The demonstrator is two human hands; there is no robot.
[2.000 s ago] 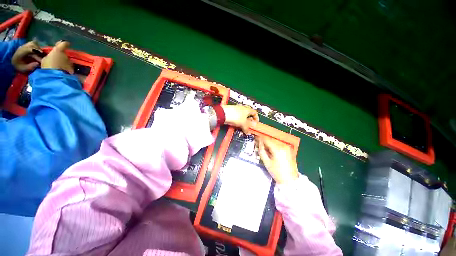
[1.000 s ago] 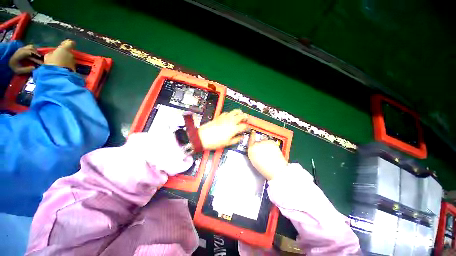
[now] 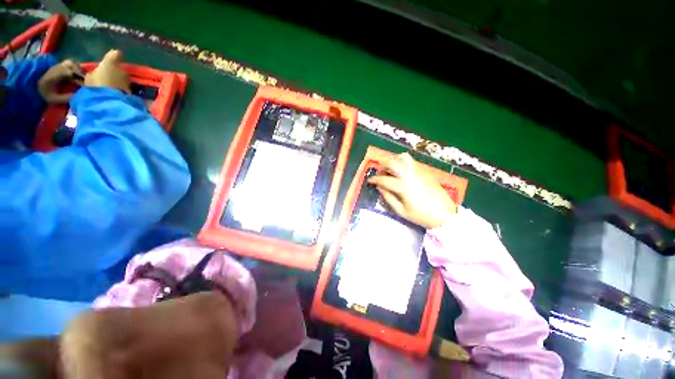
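Note:
A tablet unit (image 3: 381, 259) with a large silver-white battery lies in a red-orange frame (image 3: 323, 296) on the dark green bench. My right hand (image 3: 414, 191) is over its far, board end, fingertips down on the board area; whether they pinch something small is hidden. My left hand (image 3: 152, 337) is large, blurred and close to the camera at the lower left, away from the tablets and partly cut off. A dark strap shows at its pink cuff. A second open tablet (image 3: 277, 181) in a red-orange frame lies just left, board and battery uncovered.
A neighbour in blue sleeves (image 3: 118, 155) works on a framed tablet (image 3: 174, 100) at left. The green belt (image 3: 414, 89) runs beyond the chipped bench edge. Stacked battery trays (image 3: 592, 252) stand at right, with a framed tablet (image 3: 642, 178) behind them.
My left hand has left the board end and come back towards the camera, uncovering the second tablet. My right hand has stayed at the board end, its fingers now spread further left.

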